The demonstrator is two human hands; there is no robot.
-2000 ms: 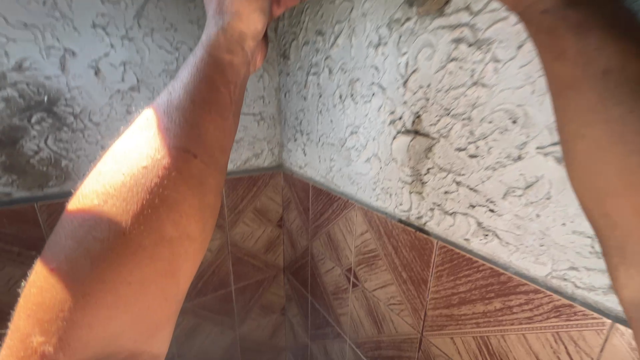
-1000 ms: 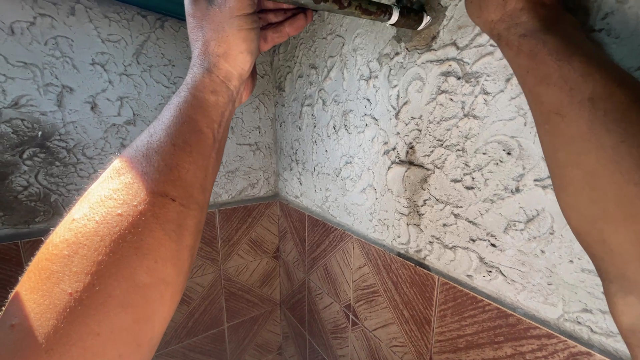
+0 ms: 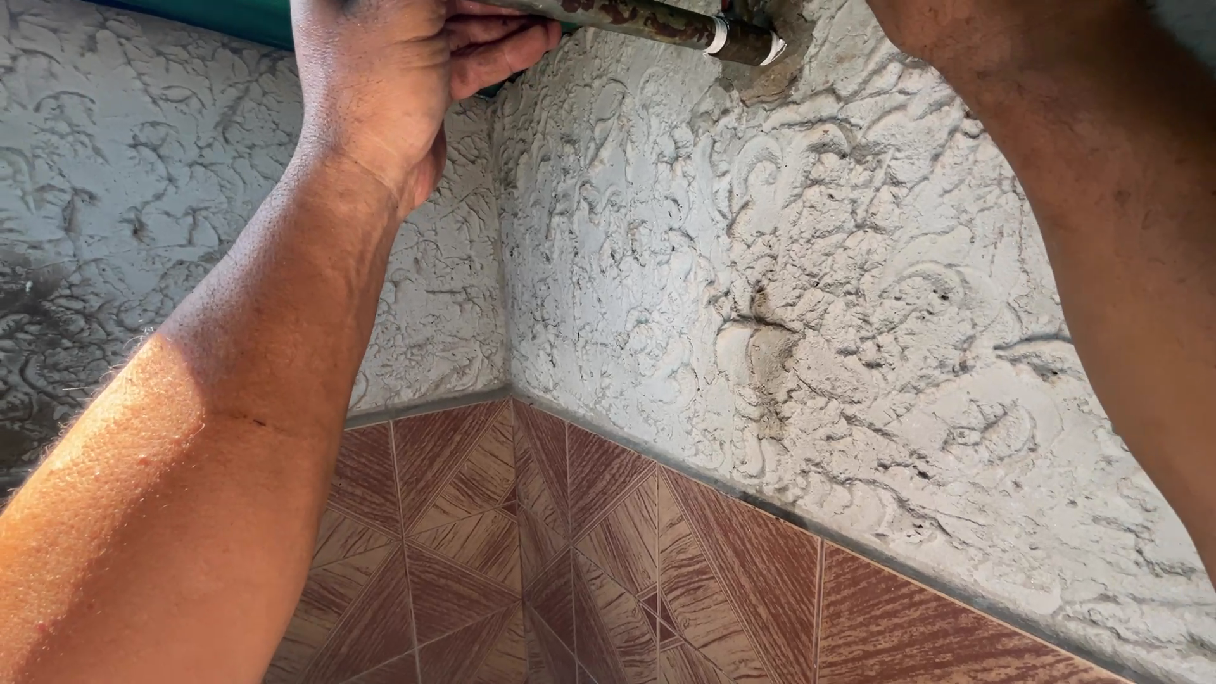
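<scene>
My left hand point(image 3: 418, 76) is raised at the top, left of the wall corner, its fingers curled just under a worn metal pipe point(image 3: 646, 21). Whether the fingers close on the pipe or on something above it is cut off by the frame edge. White tape is wrapped near the pipe's right end, which lies close to a rough patch on the right wall. My right arm reaches up along the right side; only the wrist point(image 3: 917, 24) shows at the top edge, and the fingers are out of frame.
Textured white plaster walls point(image 3: 627, 247) meet in a corner behind the arms. Brown patterned tiles point(image 3: 456, 541) cover the lower part, with a grey joint along their top edge. A green-blue object point(image 3: 228, 17) runs along the top left. A dark stain marks the left wall.
The pipe with white tape, out of view two seconds ago, shows at the top from one second ago. The view has shifted slightly upward. Both arms stay raised.
</scene>
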